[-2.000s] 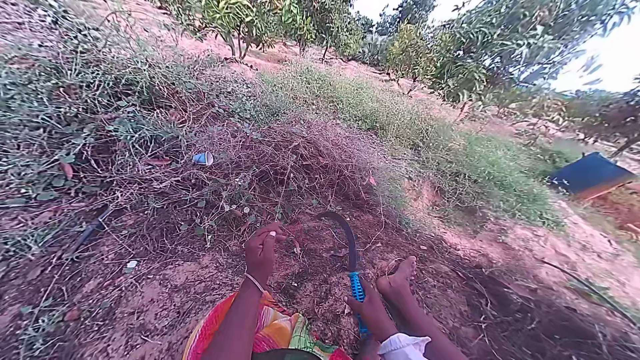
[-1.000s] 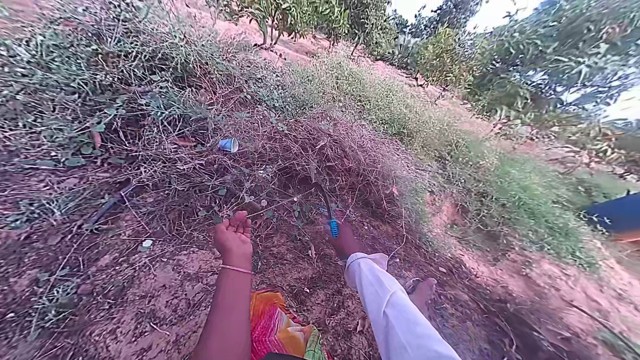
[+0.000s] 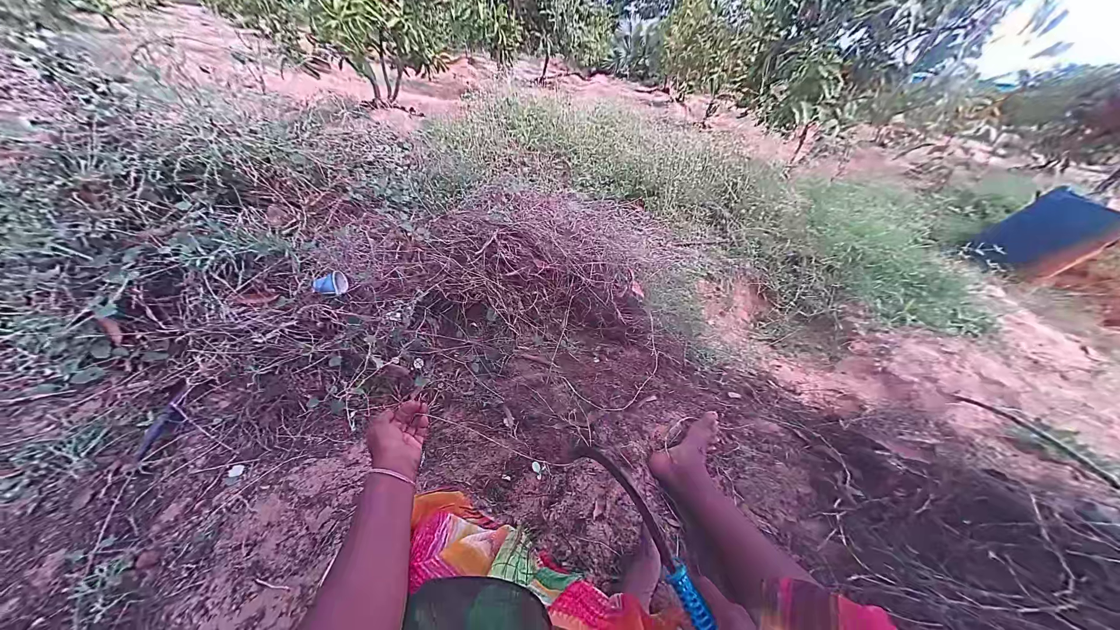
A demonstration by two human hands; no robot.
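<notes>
My left hand point(image 3: 400, 437), with a thin band at the wrist, is low over the soil at the edge of the weeds. Its palm is turned up and its fingers are loosely curled; thin stems pass by the fingertips, and no firm hold shows. At the bottom edge, my right hand point(image 3: 724, 611) is partly cut off, around the blue handle of a sickle point(image 3: 632, 492). The dark curved blade points up and left over bare soil, beside my bare foot point(image 3: 687, 451). Dry, tangled weeds point(image 3: 534, 254) are heaped beyond both hands.
A blue cup point(image 3: 331, 283) lies in the weeds at left. Green weeds point(image 3: 875, 254) grow at right, near a blue panel-like object point(image 3: 1046, 229). A dark stick or pipe point(image 3: 1041, 433) lies on the soil. Colourful cloth point(image 3: 472, 542) covers my lap; small trees point(image 3: 376, 44) stand behind.
My right hand has drawn back from the base of the dry weeds toward my body with the sickle. The blade, partly hidden in the weeds a second ago, now shows over the soil.
</notes>
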